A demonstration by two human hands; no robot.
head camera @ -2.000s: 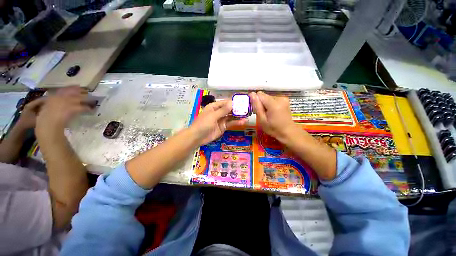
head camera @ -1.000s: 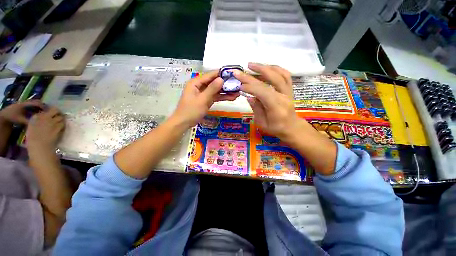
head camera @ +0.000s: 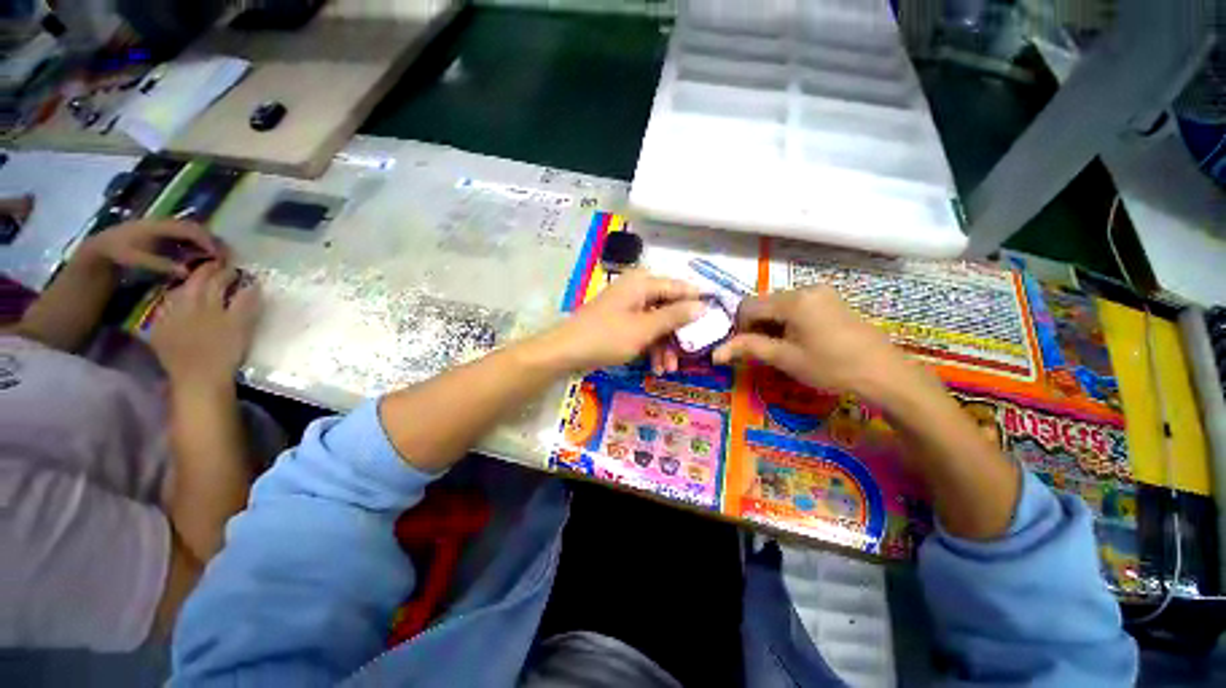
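Note:
A small smartwatch body (head camera: 703, 329) with a lit white screen is held low over the colourful printed mat (head camera: 807, 480). My left hand (head camera: 632, 320) grips it from the left with thumb and fingers. My right hand (head camera: 803, 333) is at its right edge, fingertips close together; whether they touch or grip it is unclear. A thin silver-blue tool (head camera: 719, 277) lies just behind the watch. A dark square watch body (head camera: 621, 249) lies apart, near the colour bars.
A white slotted tray (head camera: 803, 202) stands at the bench's far edge. A worn grey-white sheet (head camera: 403, 269) covers the left side, where a neighbour's hands (head camera: 202, 303) work. A white cable (head camera: 1167, 430) crosses the yellow area at right.
The view has shifted, so the scene sits further right. My hands have lowered the watch nearer the mat. My right fingers have moved off the screen to its right edge. The silver-blue tool now shows.

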